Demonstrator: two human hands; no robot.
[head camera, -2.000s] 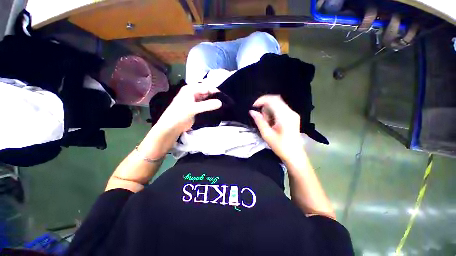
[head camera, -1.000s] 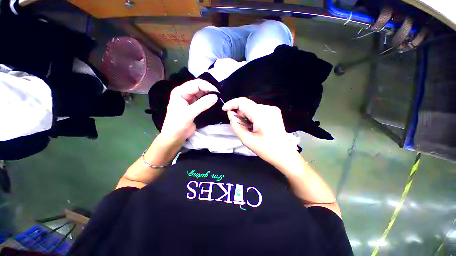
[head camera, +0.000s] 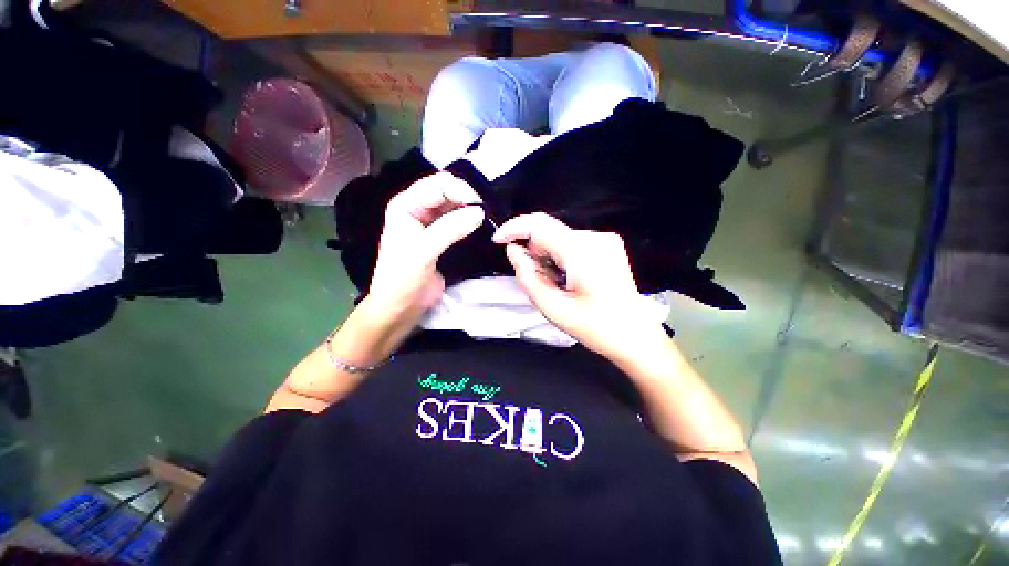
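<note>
A black garment (head camera: 620, 188) with white lining (head camera: 498, 307) lies bunched on my lap over light blue jeans. My left hand (head camera: 420, 243) is at its left part, thumb and fingers pinched on a bit of the black fabric. My right hand (head camera: 570, 271) is just to the right, thumb and forefinger pinched on a needle (head camera: 493, 223), a thin pale glint between the two hands. Something dark shows within the curled fingers of my right hand; I cannot tell what. Any thread is too small to see.
A pile of black and white garments (head camera: 61, 227) is at the left. A pink mesh basket (head camera: 282, 138) stands on the green floor beside it. A wooden drawer (head camera: 321, 16) and metal bar are ahead. A dark blue-edged frame (head camera: 921, 221) is at the right. Blue items (head camera: 105, 531) lie bottom left.
My right hand has moved left from over the garment's right part to meet my left hand, and the needle glint now shows between them. Over the last second the hands have barely moved.
</note>
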